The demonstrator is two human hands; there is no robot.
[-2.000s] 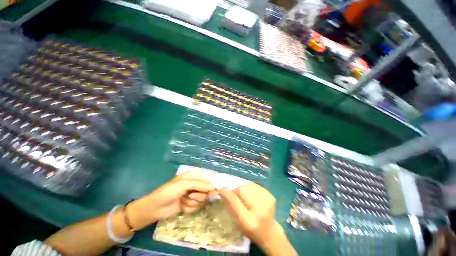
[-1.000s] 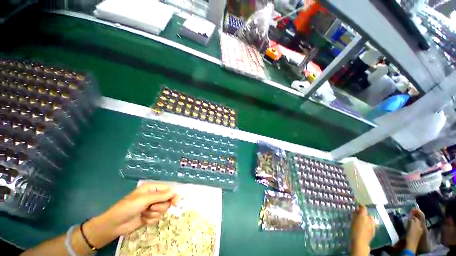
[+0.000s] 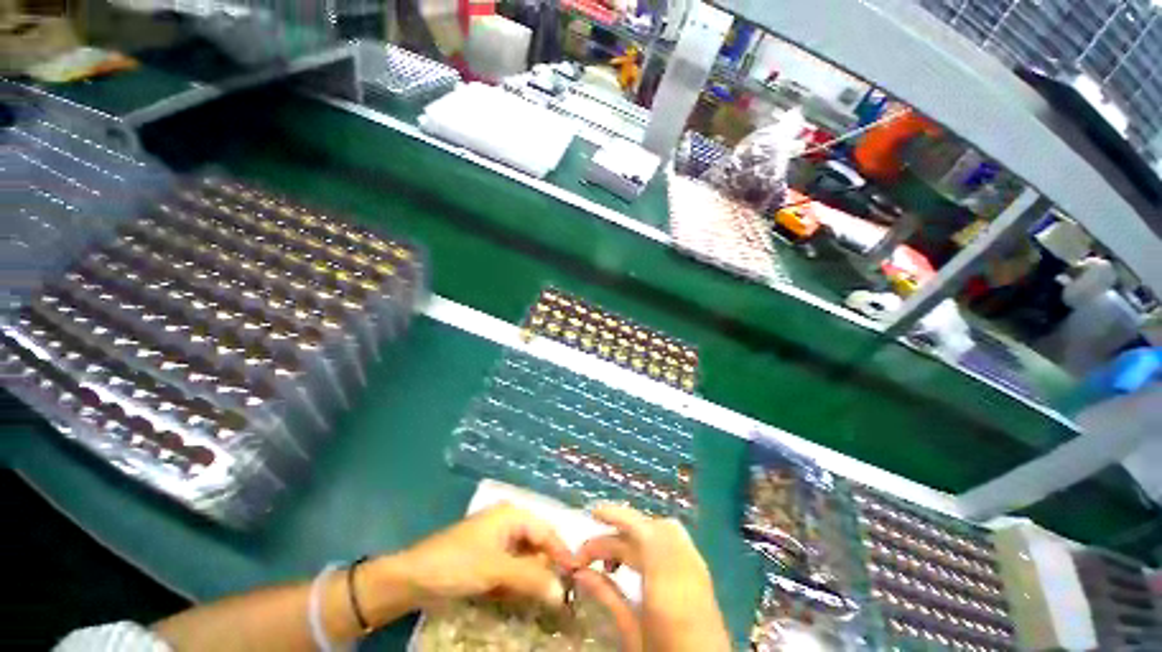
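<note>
My left hand (image 3: 491,558) and my right hand (image 3: 660,576) meet over the white parts box (image 3: 510,497). Their fingertips pinch a small dark component (image 3: 570,591) between them; its details are blurred and partly hidden by the fingers. Small pale parts (image 3: 491,627) lie heaped in the box below my hands. Just beyond the box is a clear blister tray (image 3: 561,408) with a short row of brown bodies at its near right. A smaller gold-topped component tray (image 3: 612,334) is at its far end.
Stacked filled trays (image 3: 229,318) stand at the left. Anti-static bags (image 3: 796,510) lie right of the box, then the right-hand tray (image 3: 937,573) of dark bodies and a pale carton (image 3: 1039,573). A metal post (image 3: 981,255) and a cluttered station stand beyond.
My right hand has come back from the right-hand tray to my left hand over the box, with a small dark component now between the fingers. The view has shifted left.
</note>
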